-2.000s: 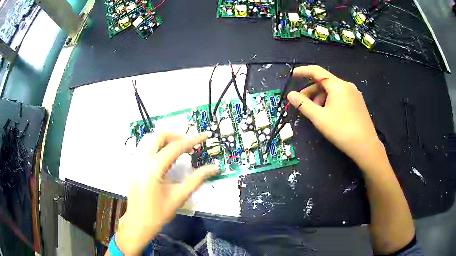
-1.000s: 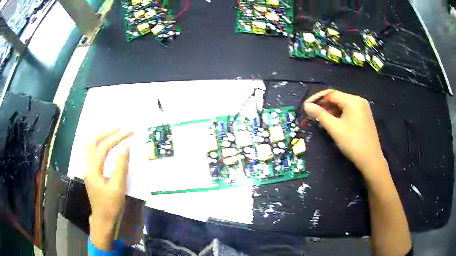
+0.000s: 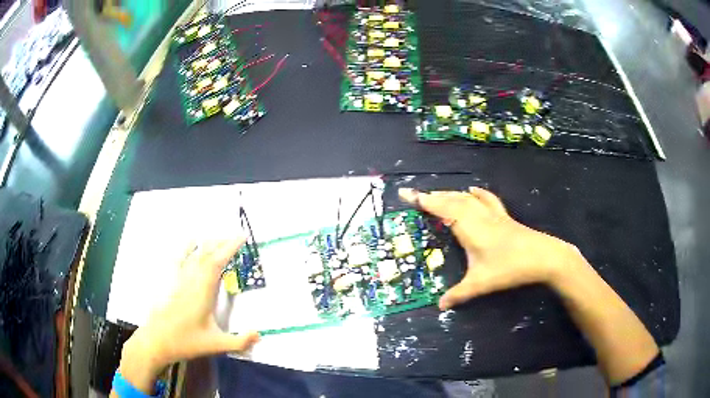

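Note:
A green PCB panel (image 3: 388,270) lies partly on a white sheet (image 3: 171,221) and partly on the black mat (image 3: 537,334). Its boards carry yellow blocks and small parts; an open gap separates one board at the left from the group at the right. Black-sleeved leads (image 3: 356,214) stand up from several boards. My left hand (image 3: 183,311) spans the panel's left end, thumb at the lower rail, fingers at the upper corner. My right hand (image 3: 506,245) spans the right end, thumb at the lower corner, fingers near the upper edge. Finger contact is partly unclear.
Populated panels stand at the back left (image 3: 209,71), back centre (image 3: 383,61) and back right (image 3: 481,128), some with red wires. A heap of black sleeves (image 3: 35,268) lies on a dark pad at far left. A green-topped bench edge (image 3: 109,206) runs along the left.
My left hand has left the leads and moved to the panel's left end. My right hand has let go of a lead and spread around the right end. The view now shows more of the back.

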